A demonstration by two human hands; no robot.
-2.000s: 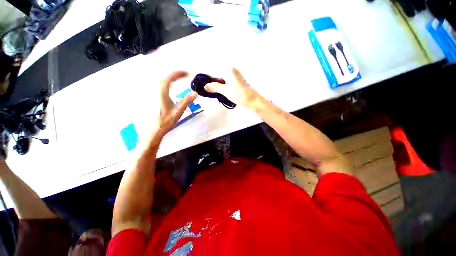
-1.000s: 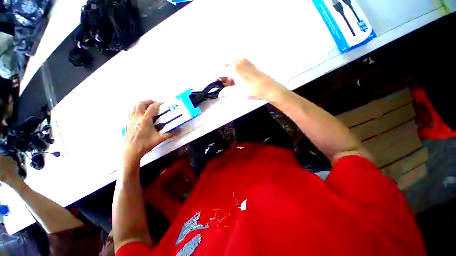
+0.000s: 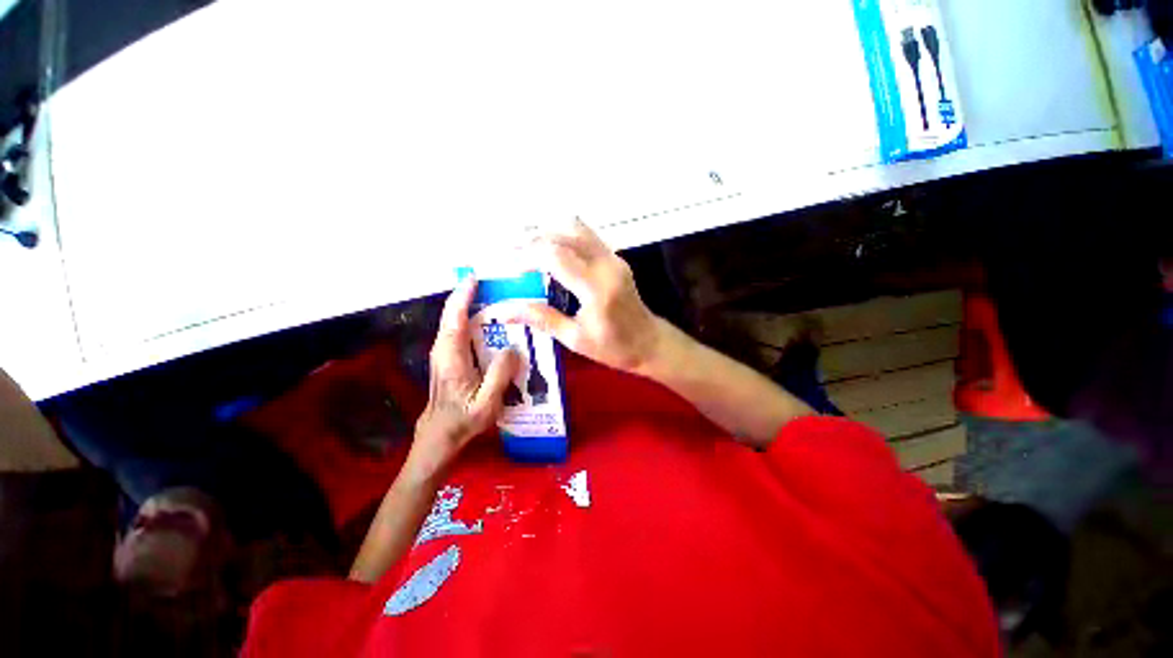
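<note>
A white and blue retail box (image 3: pixel 538 409) printed with black plugs is held upright over my lap, close to the red shirt, just off the bench edge. My left hand (image 3: pixel 466 386) grips its left side, with the thumb across the printed front. My right hand (image 3: pixel 598 302) is at its upper end, fingers on the blue end flap (image 3: pixel 512 288). No cable shows outside the box; the inside of the box is hidden.
The white bench (image 3: pixel 386 142) runs across in front. Another white and blue box (image 3: pixel 924 80) lies at its right, with more blue packaging (image 3: pixel 1155 90) at the far right edge. Brown cartons (image 3: pixel 894 373) and an orange-red stool (image 3: pixel 993 360) are below right. Part of another person's arm (image 3: pixel 28 431) is at left.
The box has moved off the bench to over my lap and turned upright. The coiled cable at its open end is no longer visible. My right hand has moved onto the box's top end.
</note>
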